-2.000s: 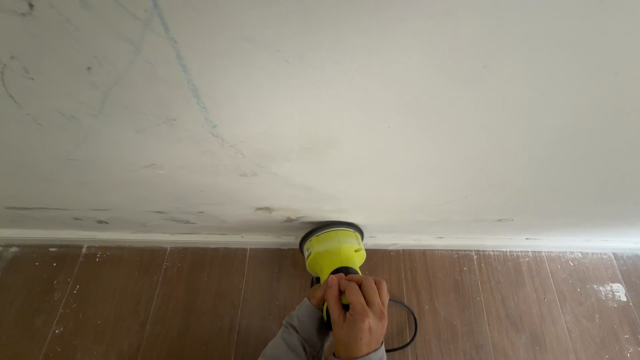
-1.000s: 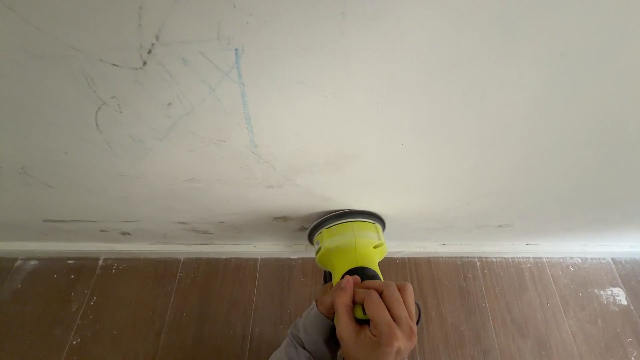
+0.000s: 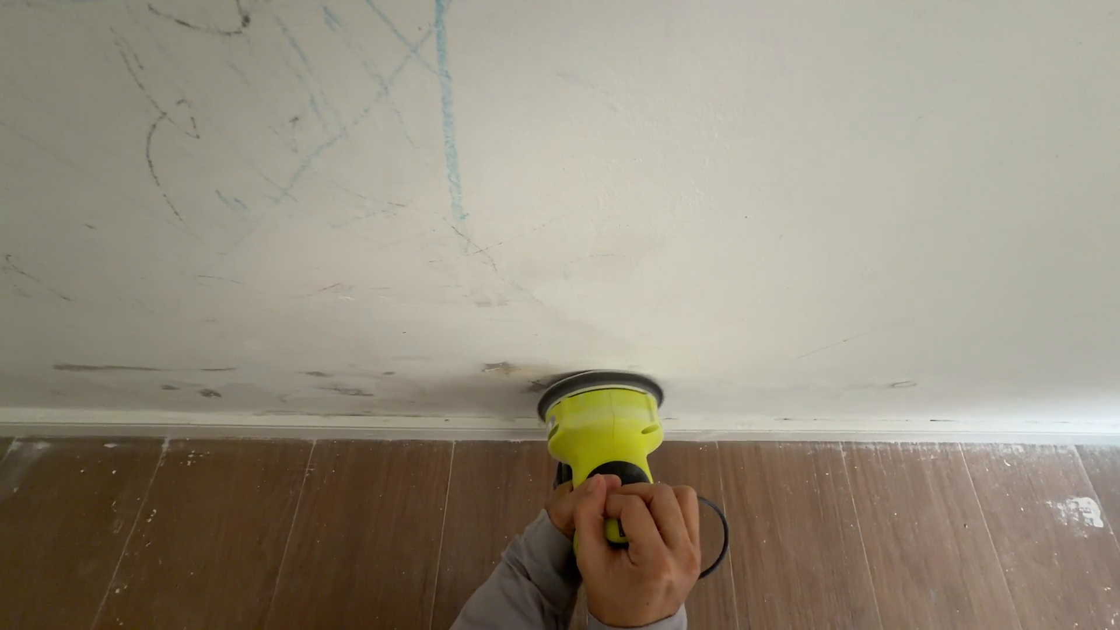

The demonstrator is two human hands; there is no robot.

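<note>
A lime-green and black random orbital sander (image 3: pixel 604 429) has its round dark pad against the bottom of the white wall (image 3: pixel 787 219), just above the baseboard. My right hand (image 3: pixel 643 542) is wrapped around the sander's handle, with its fingers curled over the top. My left hand (image 3: pixel 570 506) grips the sander from the left side, mostly hidden behind the right hand and the tool. Dark scuffs (image 3: pixel 499 367) lie on the wall just left of the pad. Higher up on the left are blue crayon-like lines (image 3: pixel 448 122) and dark scribbles.
A white baseboard (image 3: pixel 262 430) runs along the foot of the wall. Below it is a brown wood-look plank floor (image 3: pixel 367 534) with white specks and a larger white splotch (image 3: pixel 1083 512) at the right. The sander's black cord (image 3: pixel 724 534) loops beside my right hand.
The sander, held in both hands, has moved right along the foot of the wall since two seconds ago. The view has shifted, so more of the wall markings show.
</note>
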